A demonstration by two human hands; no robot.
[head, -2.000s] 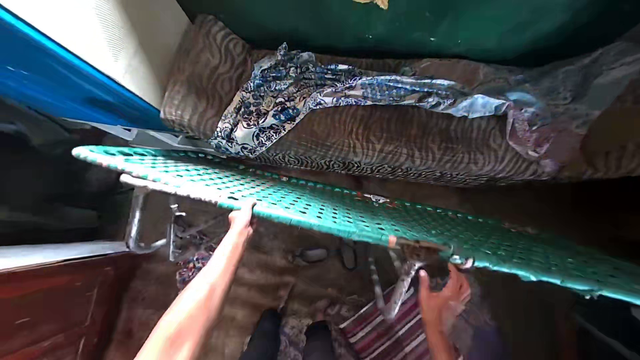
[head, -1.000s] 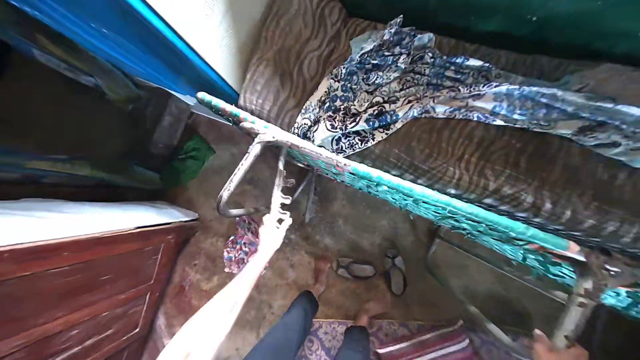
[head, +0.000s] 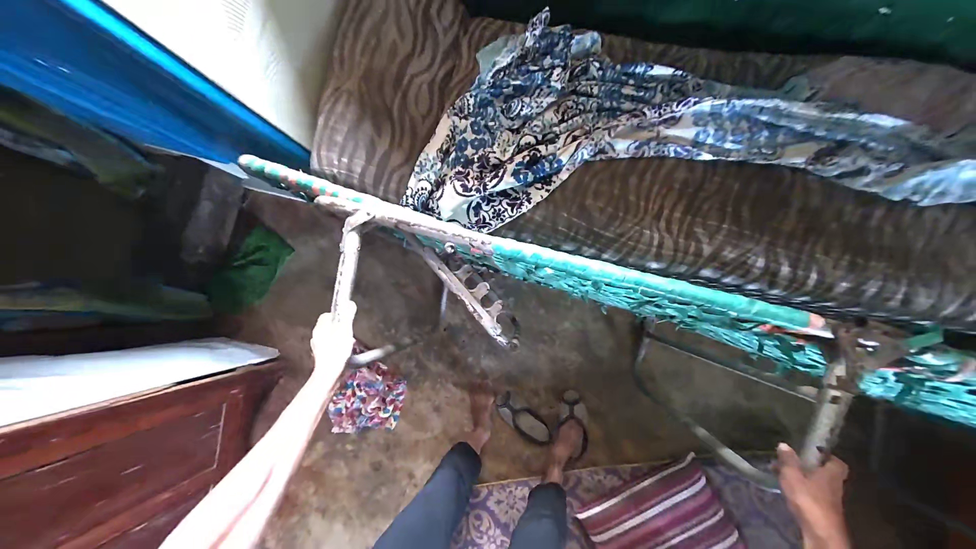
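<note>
A folding cot with a metal tube frame (head: 427,223) and green woven webbing (head: 610,280) stands on its edge, slanting from upper left to lower right. My left hand (head: 333,335) is closed around a bent metal leg (head: 347,267) near the cot's left end. A notched metal support bar (head: 469,293) hangs beside that leg. At the lower right, my right hand (head: 814,488) grips another metal leg (head: 829,415) below a joint of the frame.
A brown patterned sofa (head: 686,206) with a blue-and-white cloth (head: 526,145) lies behind the cot. Sandals (head: 530,423), a striped mat (head: 659,507) and a colourful cloth (head: 370,396) are on the floor. A wooden cabinet (head: 137,457) stands at left, a green cloth (head: 252,267) above it.
The cot has tipped from showing its broad green webbing to nearly edge-on. My left hand has gone from the cot's edge to its leg. My right hand now holds a leg. The view has shifted left.
</note>
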